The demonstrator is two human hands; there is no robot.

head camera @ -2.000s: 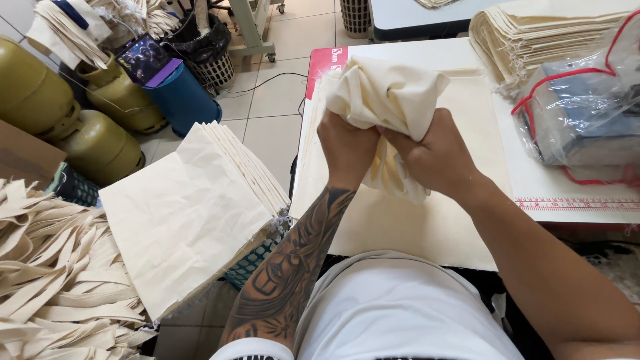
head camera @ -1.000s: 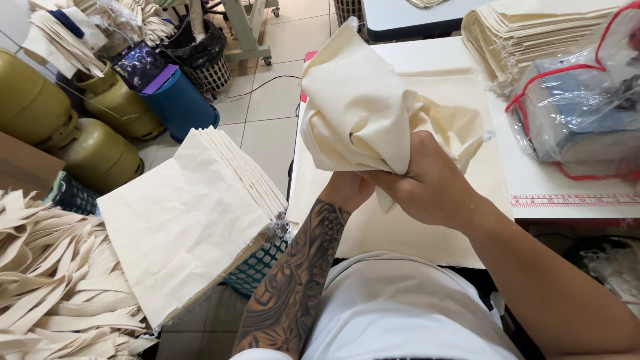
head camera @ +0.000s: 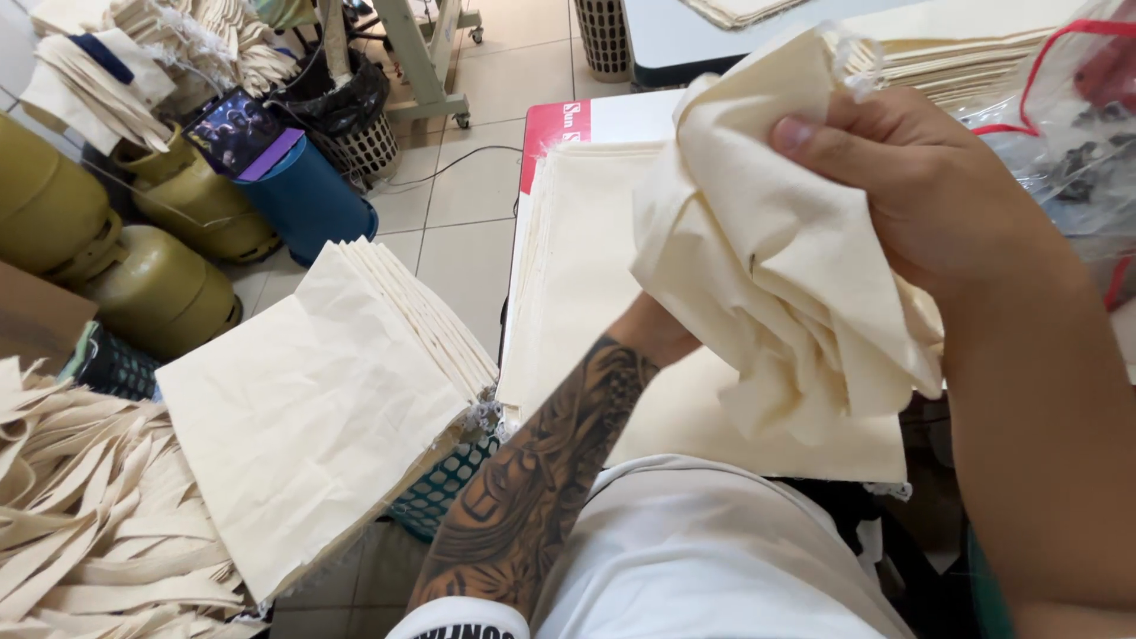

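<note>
A bunched piece of cream fabric (head camera: 763,231) is held up in front of me, above a flat stack of cream fabric panels (head camera: 595,222) on the white table. My right hand (head camera: 896,169) pinches its upper right corner, thumb on top, near some loose white threads. My left hand (head camera: 661,328) reaches to the cloth's lower left side; its fingers are hidden behind the folds, so its grip cannot be seen. To the left, a pile of cream fabric pieces (head camera: 311,399) lies on a teal plastic basket (head camera: 444,484).
Cream fabric strips (head camera: 106,524) heap up at the lower left. Gas cylinders (head camera: 160,284), a blue bin (head camera: 311,200) and a lined wastebasket (head camera: 355,133) stand beyond. A clear plastic bag with red trim (head camera: 1056,151) and more folded fabric (head camera: 967,67) lie at the right.
My right hand has moved up and right to a corner of the cloth; the two hands were close together before. The bunched fabric has opened out somewhat and hangs differently.
</note>
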